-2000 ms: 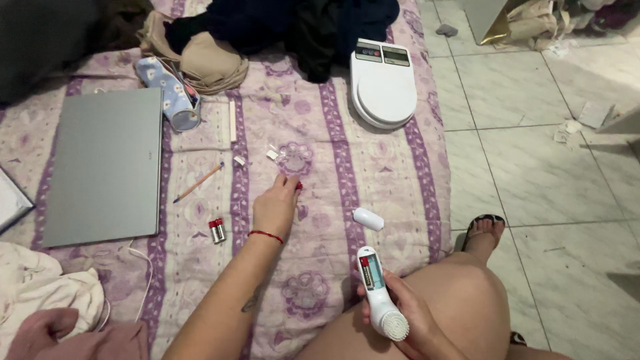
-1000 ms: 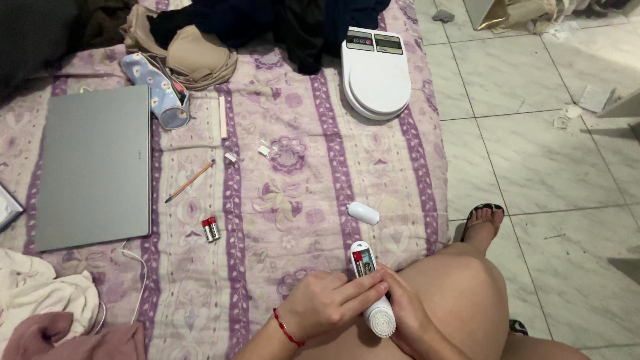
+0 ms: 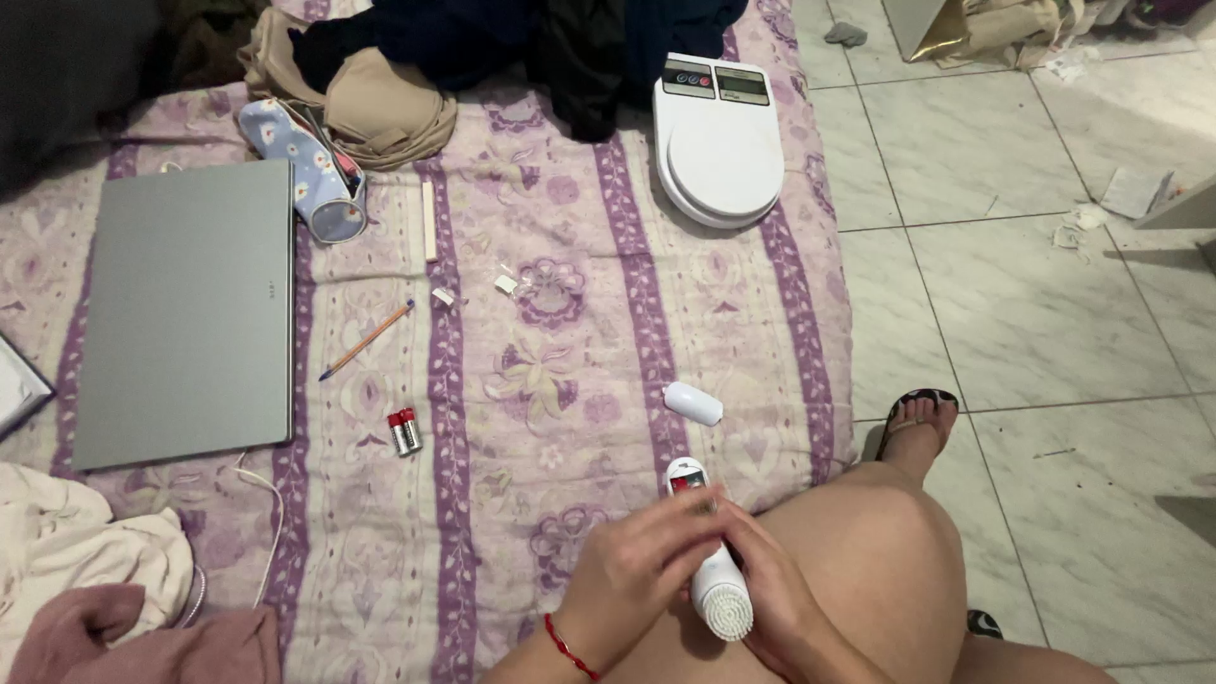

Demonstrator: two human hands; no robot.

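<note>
A white handheld device with a round bristled brush head (image 3: pixel 728 610) lies in my right hand (image 3: pixel 774 579), which grips it from the right over my thigh. Its battery compartment faces up without a cover, and something red shows inside. My left hand (image 3: pixel 646 551), with a red cord bracelet, is laid over the compartment, its fingers on the device and partly hiding the inside. Just beyond the device, a white battery cover (image 3: pixel 693 404) rests on the bedspread. Two red and silver AA-type batteries (image 3: pixel 404 432) lie side by side to the left.
On the patterned bedspread (image 3: pixel 532 380) are a closed grey laptop (image 3: pixel 190 313), a pen (image 3: pixel 368 339), a floral pencil case (image 3: pixel 309 171), small white scraps (image 3: pixel 505 284) and a white kitchen scale (image 3: pixel 727 142). Clothes lie at the back and lower left. Tiled floor (image 3: pixel 1073 323) runs along the right.
Two seconds ago my left hand was out on the bedspread near the white scraps, holding something red. It has come back to the device, where it now covers part of the battery compartment.
</note>
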